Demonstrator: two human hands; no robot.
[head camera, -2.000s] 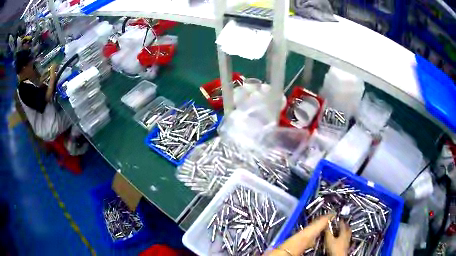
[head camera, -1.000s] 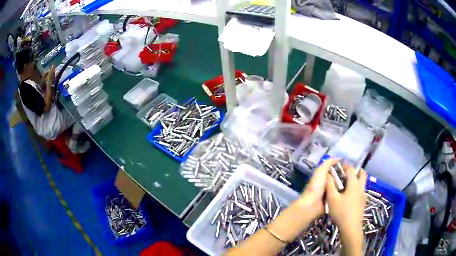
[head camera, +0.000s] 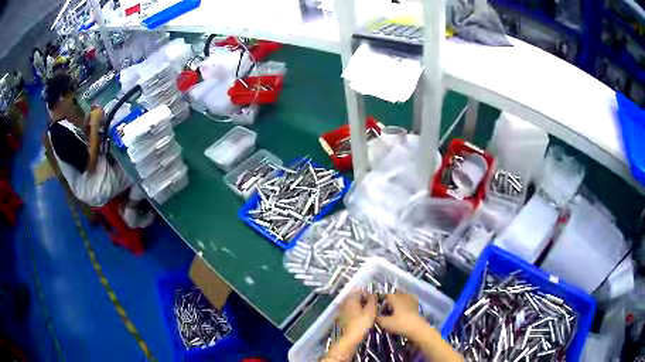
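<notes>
A white tray (head camera: 303, 348) at the bottom centre holds a heap of slim silver motors with dark and reddish ends. My left hand (head camera: 359, 311) and my right hand (head camera: 402, 314) are side by side over the heap, near the tray's far half. Their fingers are curled and blurred, and motors show around and below them; whether either hand grips any cannot be told. A deep blue bin (head camera: 584, 297) full of the same motors stands against the tray's right side.
Clear plastic bags with motors (head camera: 332, 247) lie behind the tray. A small blue bin (head camera: 247, 220) of motors stands farther left. A white shelf post (head camera: 426, 106) rises behind. Red parts bins (head camera: 444, 170), clear boxes (head camera: 232, 147) and a seated person (head camera: 81, 152) are also in view.
My hands have moved left and down from above the blue bin, where they held motors, to the white tray. The view has shifted, so the bench things appear farther right.
</notes>
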